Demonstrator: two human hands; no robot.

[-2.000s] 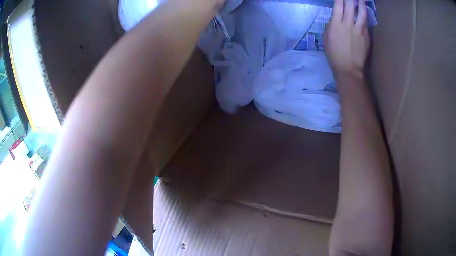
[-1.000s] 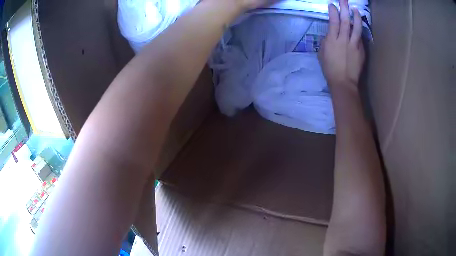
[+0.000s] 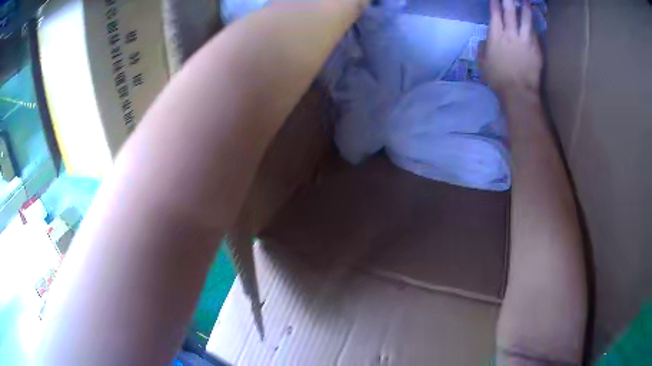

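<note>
Both my arms reach into a large brown carton (image 3: 422,232). White translucent plastic-bagged bundles (image 3: 450,132) lie in its far part. My right hand (image 3: 513,53) is at the far right, fingers spread over the edge of a flat greyish-white item (image 3: 436,10) at the top of the picture. Whether it grips the item is unclear. My left forearm crosses from the lower left to the top centre. My left hand is cut off by the top edge, with only the wrist side showing.
The carton's right wall (image 3: 615,157) stands close beside my right arm. A near flap (image 3: 322,314) is folded towards me. A pale printed carton (image 3: 107,78) stands to the left. Green floor (image 3: 218,293) shows between flap and arm. Small boxes lie at the far left.
The view has shifted, showing printed marks on the left carton and more green floor. The bright white layers under my hands a second ago now show as a greyer flat edge. Both arms remain inside the carton.
</note>
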